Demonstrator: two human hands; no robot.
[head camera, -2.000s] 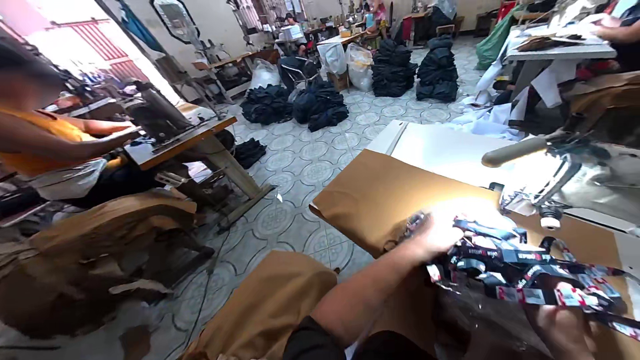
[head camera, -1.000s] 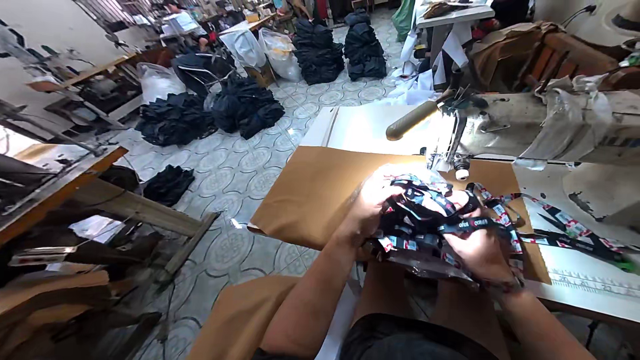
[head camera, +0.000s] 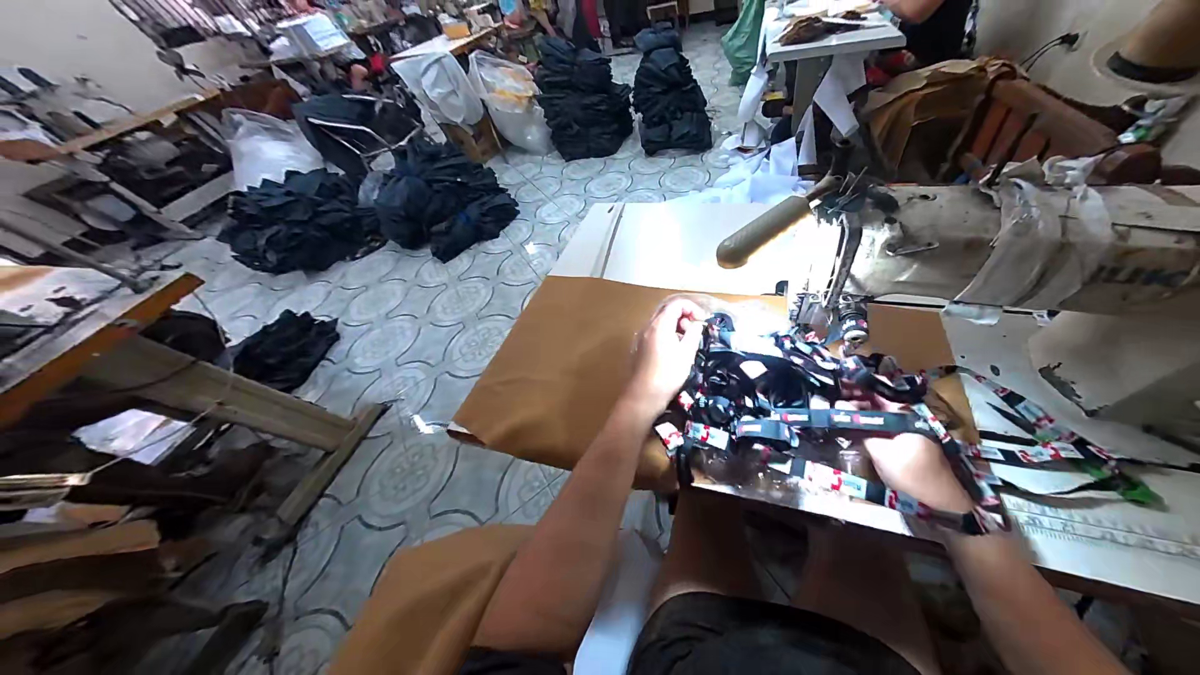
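Note:
A tangled heap of dark printed ribbon straps (head camera: 769, 375), with clear plastic around it, lies at the front of the sewing table. My left hand (head camera: 673, 352) pinches the edge of the clear plastic bag (head camera: 667, 314) at the heap's left side, fingers closed. On the right, my right hand (head camera: 914, 459) is at the heap with straps across its fingers; whether it grips them is hidden. Brown fabric (head camera: 572, 366) lies under the heap. Just behind stands the head of an industrial sewing machine (head camera: 937, 248), its needle area close to the straps.
More straps (head camera: 1041, 450) trail to the right over the white tabletop, beside a printed ruler scale (head camera: 1097, 530). Brown fabric (head camera: 441, 600) hangs by my left arm. Piles of dark cloth (head camera: 300, 220) lie on the tiled floor; a wooden table (head camera: 216, 384) stands at left.
My left hand has moved to the heap's left side and now pinches plastic there. The view has swung to the right since the earliest frame.

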